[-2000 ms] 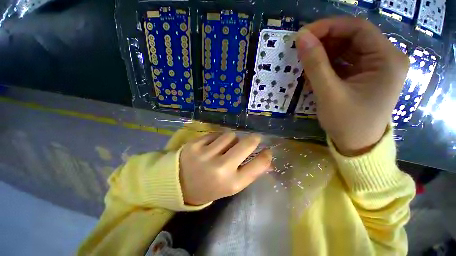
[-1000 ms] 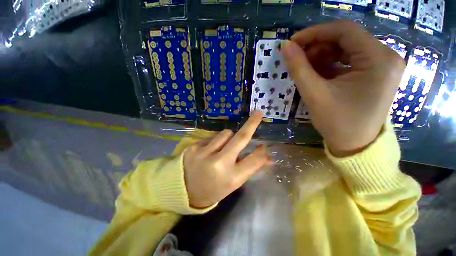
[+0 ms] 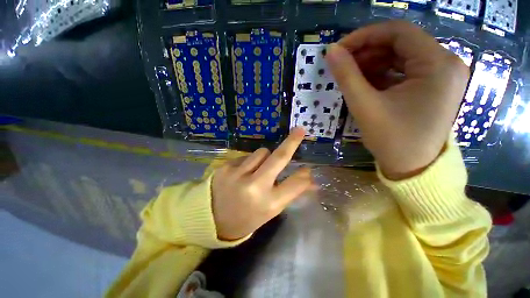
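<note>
A white die-cut sticker (image 3: 314, 87) lies over a blue circuit board in the tray's third front pocket, with its holes showing. My right hand (image 3: 407, 96) pinches at its upper right corner and hides that edge. My left hand (image 3: 255, 189) has its index fingertip on the sticker's lower left end, other fingers apart. A glossy clear film (image 3: 343, 189) lies beside my left thumb over the lap; whether the thumb grips it I cannot tell. Two uncovered blue boards, a left one (image 3: 199, 87) and a nearer one (image 3: 257, 87), sit left of the sticker.
The clear blister tray (image 3: 160, 96) lies on a dark green bench (image 3: 75, 87). White dotted sticker sheets (image 3: 64, 20) are at the upper left. A board under bright glare (image 3: 483, 96) is right of my right hand. More boards show behind. A yellow line (image 3: 87, 139) crosses the grey floor.
My left hand has moved up from the lap film, and its index fingertip has come onto the sticker's lower end. My right hand has shifted slightly left. The boards appear lower in view.
</note>
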